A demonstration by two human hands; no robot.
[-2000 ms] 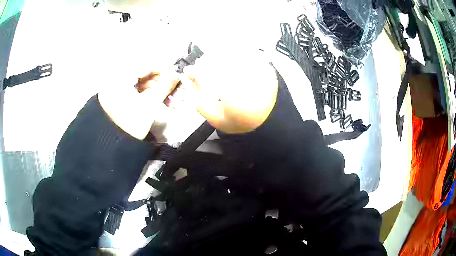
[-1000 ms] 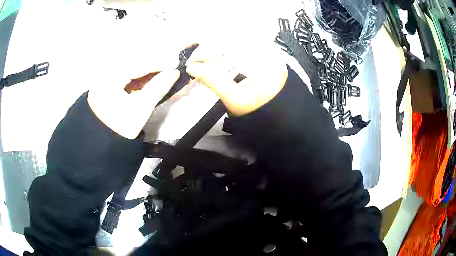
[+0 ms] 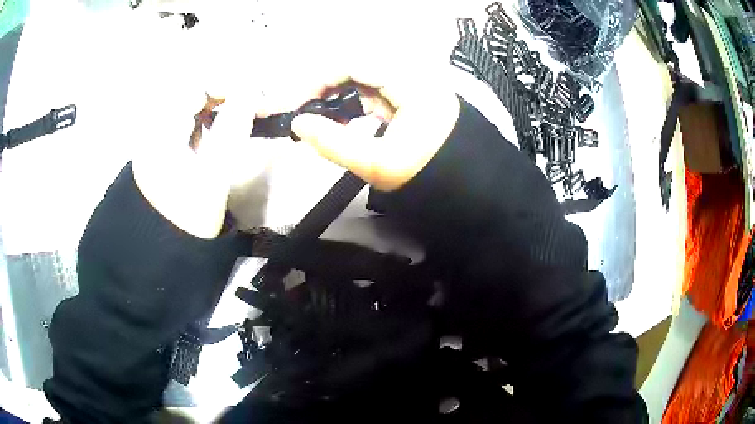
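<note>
My left hand (image 3: 223, 145) and my right hand (image 3: 364, 145) are close together over the white surface, strongly overexposed. Between them is a short black webbing strap (image 3: 273, 125), held by the left fingers at its left part. My right fingers are closed around a black plastic buckle (image 3: 341, 105) at the strap's right part. How strap and buckle join is hidden by the fingers and glare. Another black strap (image 3: 324, 217) runs diagonally below the hands to the dark heap.
A pile of black slide buckles (image 3: 555, 124) lies at right, below a clear bag of dark parts (image 3: 579, 37). A strap with a buckle (image 3: 40, 128) lies at far left. Black straps (image 3: 323, 290) are heaped near my body. Orange material (image 3: 714, 240) is beyond the right edge.
The strap between my hands has turned from steep to nearly level. My left hand has moved slightly left, and my right fingers now curl around the buckle.
</note>
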